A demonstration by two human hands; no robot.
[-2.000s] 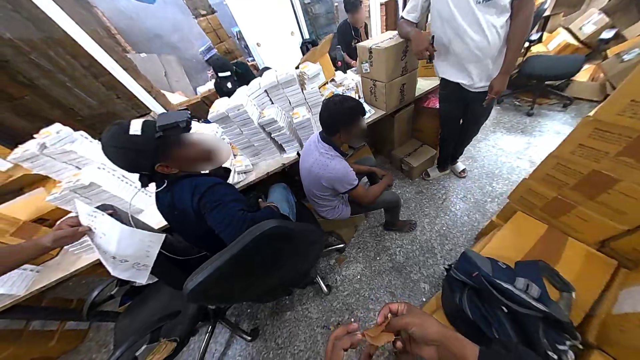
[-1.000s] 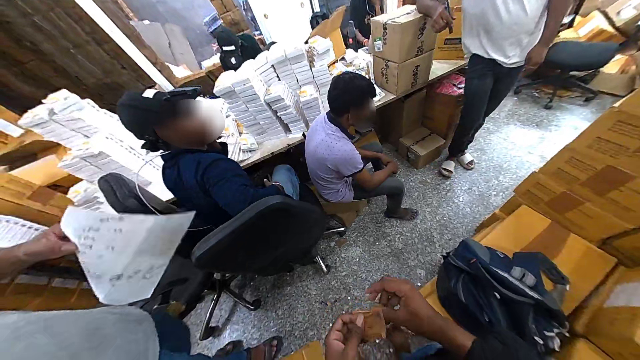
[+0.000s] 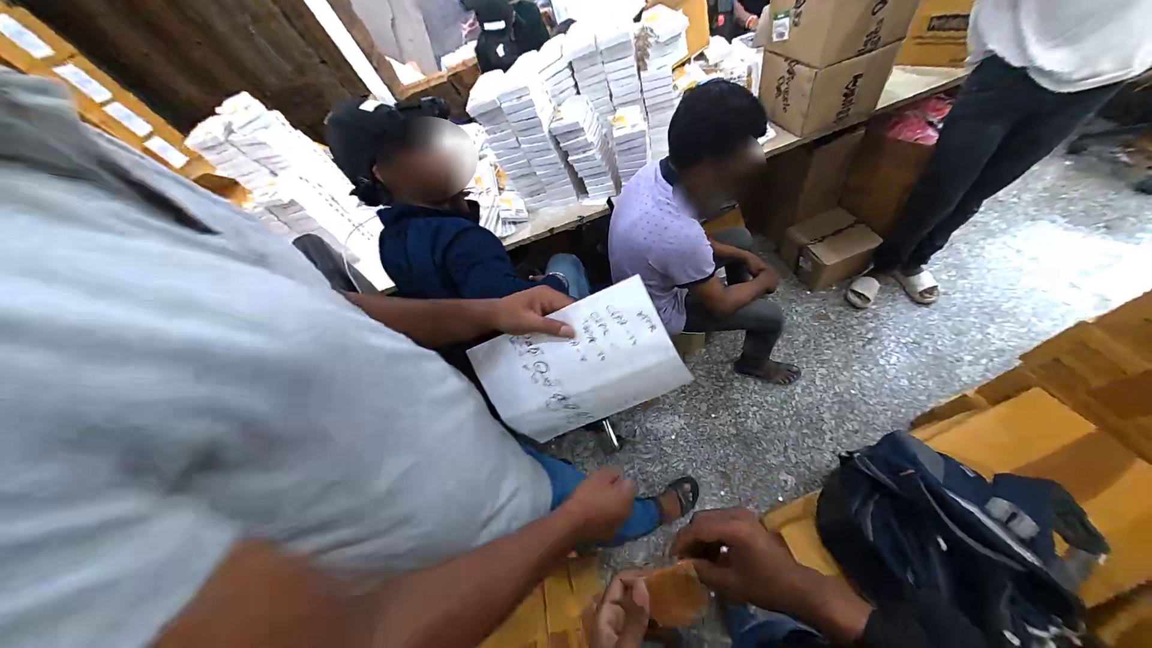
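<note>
At the bottom centre, my left hand grips a small flat brown piece, whose material I cannot tell. My right hand, in a dark sleeve, is at the upper right edge of that piece, its fingers bent and touching or very near it; a ring-like glint shows on one finger. A person in a light grey shirt stands close on the left. That person holds a sheet of white paper with handwriting in one hand, and the other hand, loosely closed, is just above and left of mine.
A dark blue backpack lies on taped cartons at the right. Two people sit beside a table stacked with paper bundles. Another person stands by cardboard boxes. Speckled floor lies between.
The person in the grey shirt has come in from the left and now fills much of that side. The paper has moved right. My hands stay low with the brown piece.
</note>
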